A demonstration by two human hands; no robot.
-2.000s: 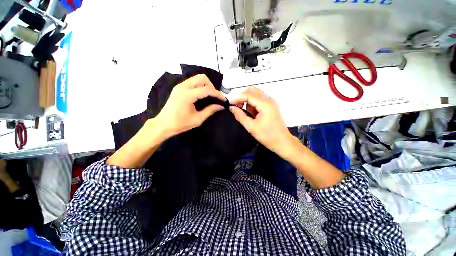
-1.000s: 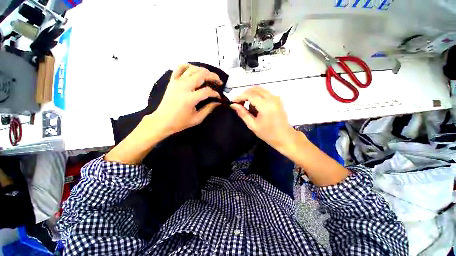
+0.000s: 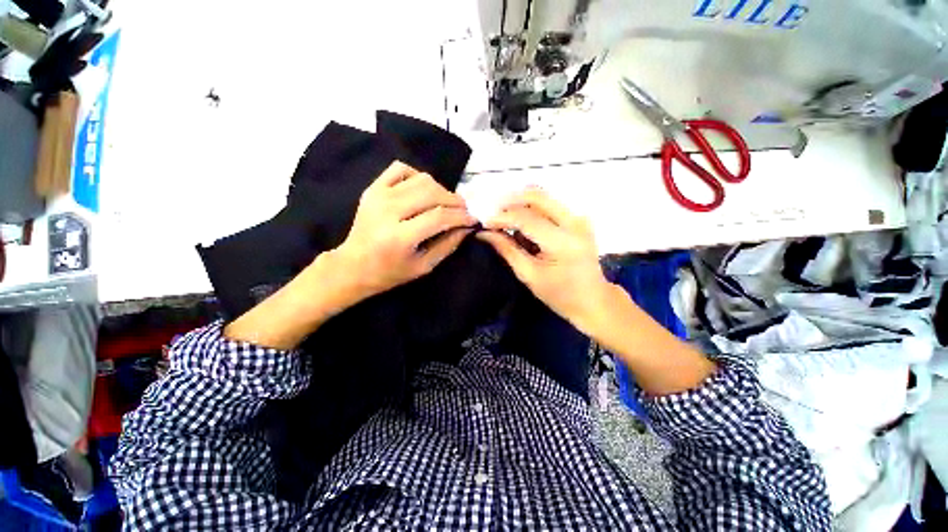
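A black fabric piece point(image 3: 343, 171) lies partly on the white machine table and hangs down over my lap. My left hand point(image 3: 405, 227) pinches its edge between thumb and fingers. My right hand point(image 3: 546, 247) pinches the same edge just to the right, the fingertips of both hands almost touching. The fold between the fingertips is small and dark, so its detail cannot be made out. The presser foot and needle area point(image 3: 517, 112) is behind my hands, and no cloth lies under it.
The white sewing machine head point(image 3: 717, 57) stands at the back right. Red-handled scissors point(image 3: 691, 156) lie on the table point(image 3: 821, 192) right of the needle. White and grey fabric point(image 3: 821, 384) is heaped at the right. A wooden block point(image 3: 56, 145) is at the far left.
The view has shifted, so the table and scissors appear further left. My left fingers have closed down nearer the cloth edge, and more black cloth shows above that hand. Both hands still pinch the edge.
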